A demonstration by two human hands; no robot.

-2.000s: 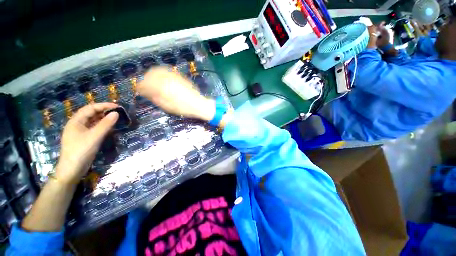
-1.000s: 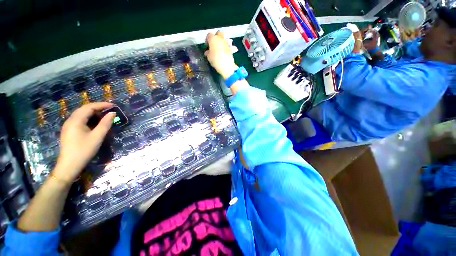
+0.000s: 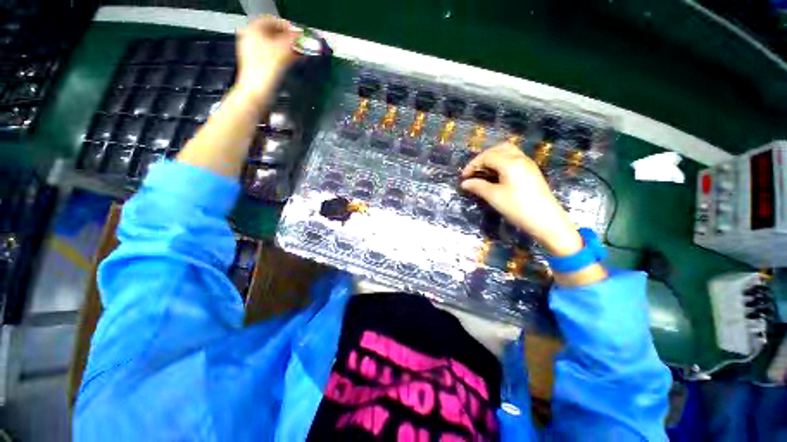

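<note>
My left hand (image 3: pixel 263 53) is at the upper left, over the black blister tray's top right corner. Its fingers hold a small dark module (image 3: pixel 311 41) with a faint green-white glow. My right hand (image 3: pixel 518 188) is over the clear blister tray (image 3: pixel 393 246), its fingertips together low over the middle pockets. Something dark is at those fingertips, but I cannot tell if it is gripped. Black squares with orange tails (image 3: pixel 418 121) fill the tray's back rows. One dark piece with an orange tail (image 3: pixel 338 209) lies at the front left, and some lie under my right wrist.
The black blister tray (image 3: pixel 147 112) lies left of the clear one. A thin black wire (image 3: pixel 613 203) runs at the clear tray's right. A white scrap (image 3: pixel 658 167), power supply (image 3: pixel 733 203) and power strip (image 3: pixel 733 311) are at the right. A pale rail (image 3: pixel 656 129) runs behind.
The view has swung left. My left hand has moved from the clear tray to the black tray with the module. My right hand has come back from the bench beyond the tray's corner to over the clear tray.
</note>
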